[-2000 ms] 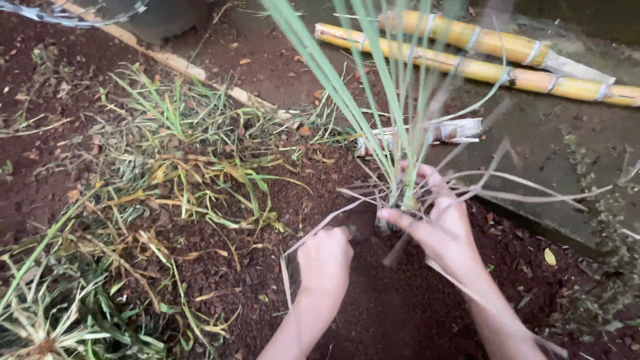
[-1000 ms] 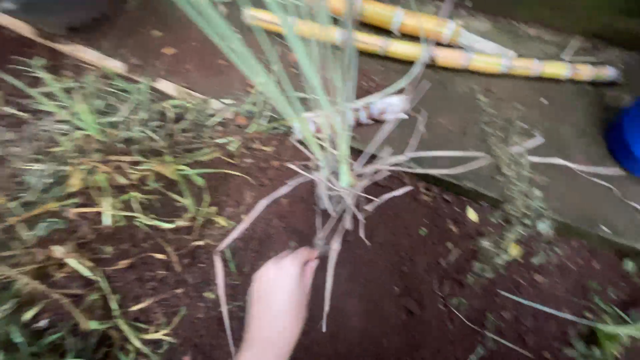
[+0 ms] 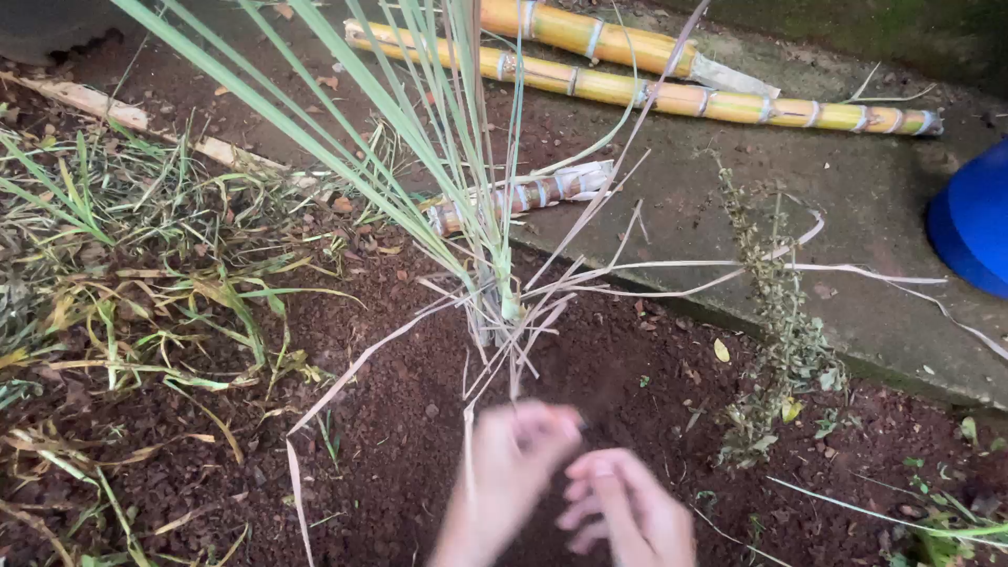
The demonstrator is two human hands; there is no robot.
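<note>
A clump of long-leaved grass (image 3: 492,295), green blades above and dry strands around its base, stands upright in dark reddish soil (image 3: 378,441). Just below it, my left hand (image 3: 520,449) is blurred, its fingers curled, near a dry leaf strand that hangs from the clump. Whether it grips anything cannot be told. My right hand (image 3: 622,500) is close beside it at the lower right, fingers loosely bent and apart, holding nothing visible.
Yellow sugarcane stalks (image 3: 669,101) and a short brown cane piece (image 3: 543,191) lie beyond the clump. A concrete slab (image 3: 874,228) bears a blue container (image 3: 980,220). Cut grass (image 3: 213,307) lies left by a wooden strip (image 3: 87,102); a leafy weed (image 3: 768,331) stands right.
My right hand has let go of the clump's base, which it held two seconds ago, and is now below it. The clump stands unheld. My left hand has moved beside my right.
</note>
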